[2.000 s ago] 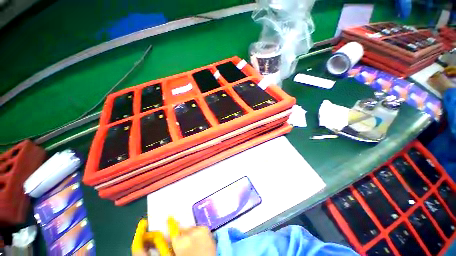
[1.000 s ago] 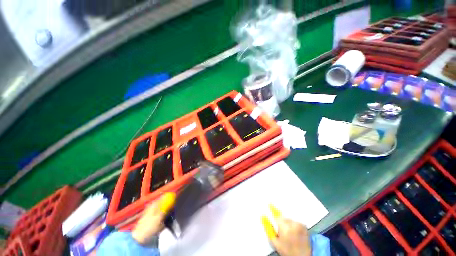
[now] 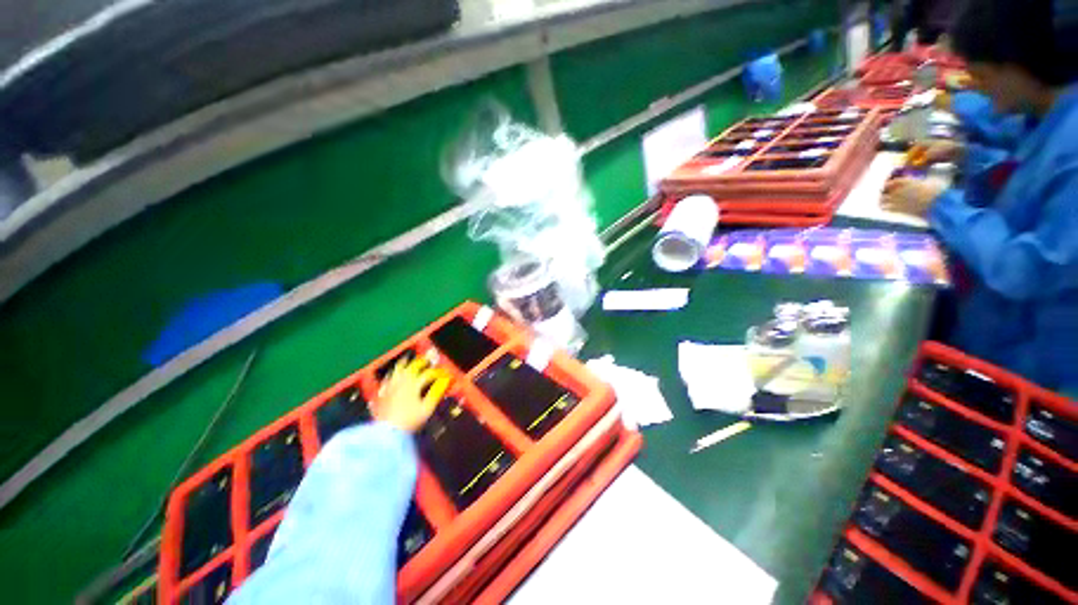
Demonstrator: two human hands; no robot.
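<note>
The red-orange foam phone tray (image 3: 579, 428) lies on a stack at lower left, with black phones in its pockets. My left hand (image 3: 411, 392), with yellow finger cots, reaches over the back row. Its fingertips are at a black slab in the pocket left of the back-right one; whether they grip it is hidden. The black phone in the front-right pocket (image 3: 520, 392) lies flat. The white work sheet (image 3: 644, 546) is in front of the stack, with no phone on its visible part. My right hand is out of the picture.
Bottles (image 3: 824, 343) stand on a dish beside a white tissue (image 3: 713, 376) and a thin stick (image 3: 720, 436). A white roll (image 3: 686, 233), film strip (image 3: 828, 255) and tray stack (image 3: 774, 177) lie beyond. Another tray (image 3: 997, 502) is at right. A person in blue (image 3: 1017, 225) works nearby.
The view has swung right. My left hand has moved from the dark phone it held by the sheet to the back row. The pocket that was empty now looks black. My right hand has left view.
</note>
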